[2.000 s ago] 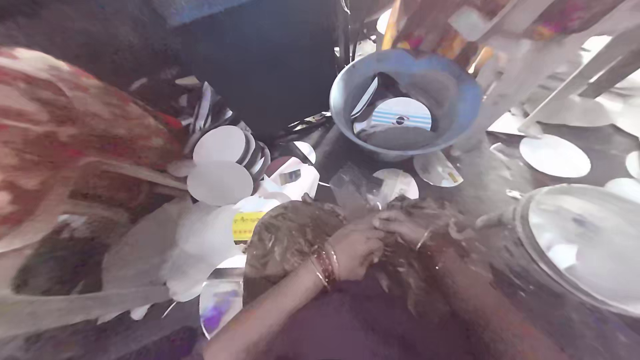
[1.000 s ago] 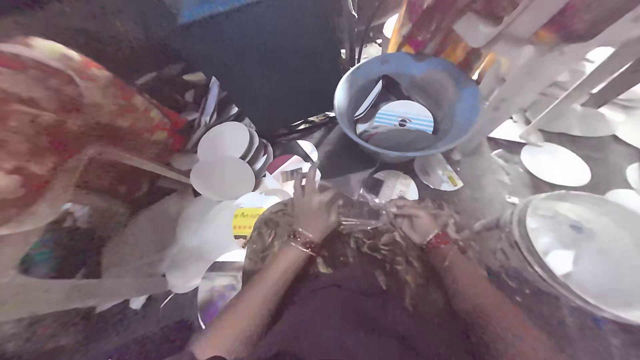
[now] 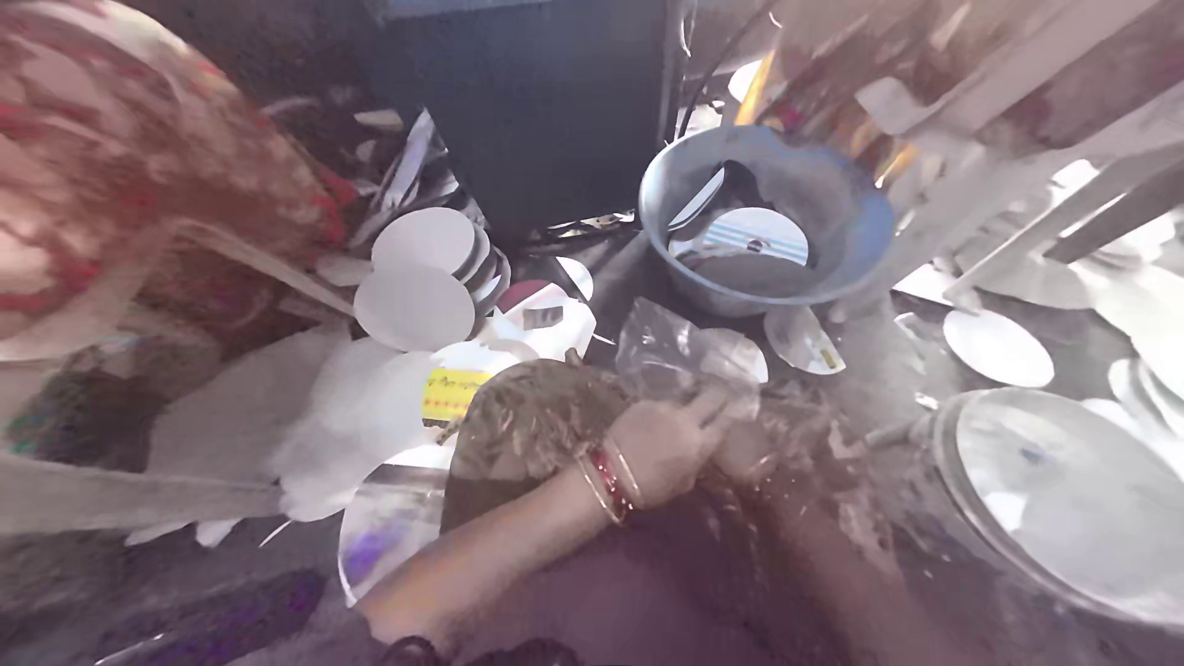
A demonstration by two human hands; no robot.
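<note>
My left hand [image 3: 661, 449], with red and gold bangles at the wrist, reaches across my lap to my right hand [image 3: 745, 451]; the two meet or overlap. Just above the fingers stands a crumpled clear plastic bag [image 3: 659, 342], its lower edge at the fingertips. The left fingers appear to pinch it; the right hand is blurred and partly hidden, so its hold cannot be told. Dry brown shreds or leaves [image 3: 546, 412] lie on the patterned cloth over my lap. Beyond the bag, a pale round disc [image 3: 735, 354] lies on the floor.
A blue-grey basin [image 3: 772, 287] holding printed round discs stands ahead. Stacked pale discs [image 3: 416, 310] are at the left, beside a yellow printed packet [image 3: 453, 393]. A large round lidded container [image 3: 1064, 490] stands at the right. A dark panel [image 3: 546, 111] rises behind, and chair legs frame both sides.
One second ago my hands were apart with clear plastic between them. My left hand has since moved right to meet my right hand, and the bag now stands above them.
</note>
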